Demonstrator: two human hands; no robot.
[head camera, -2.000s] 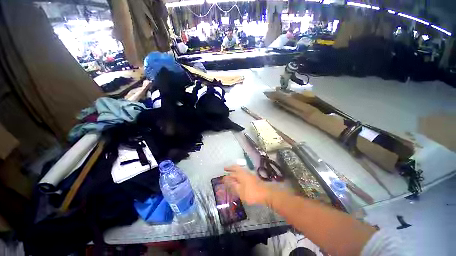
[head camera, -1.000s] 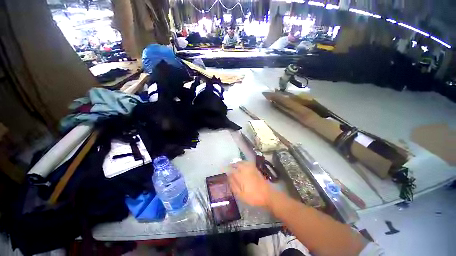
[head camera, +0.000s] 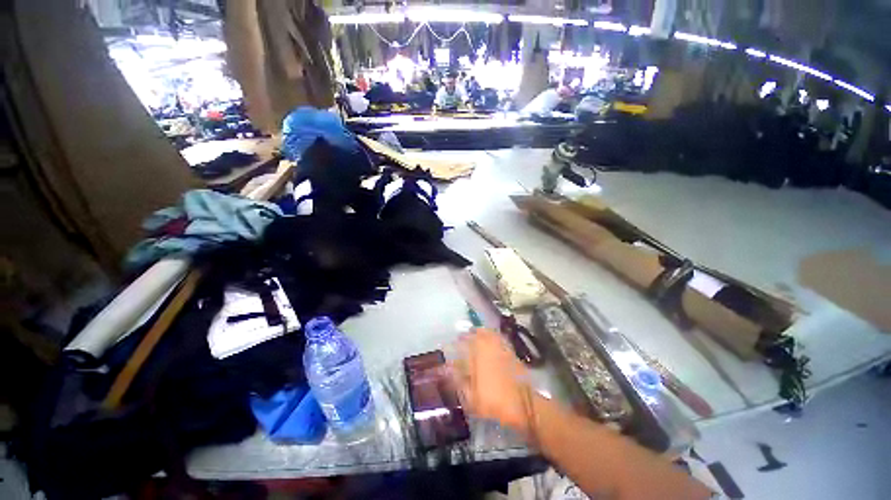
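A smartphone (head camera: 435, 398) lies flat near the table's front edge, its screen lit pinkish-red. My right hand (head camera: 490, 379) comes in from the lower right and is just right of the phone, with its fingertips by the phone's upper right side. The hand is blurred, and I cannot tell whether it touches the phone. It holds nothing that I can see. My left hand is not in view. A clear water bottle (head camera: 338, 379) with a blue label stands left of the phone.
Dark-handled scissors (head camera: 522, 342), a pale yellow block (head camera: 515, 277) and a speckled bar (head camera: 583, 363) lie right of my hand. A tied brown card bundle (head camera: 650, 269) lies further back. Black cloth (head camera: 327, 249) is heaped at left. A small machine (head camera: 560, 168) stands at the back.
My right hand was over the phone's top edge at first and is now at its right side. The phone's screen has gone from mostly dark to pinkish-red. The camera view has shifted slightly.
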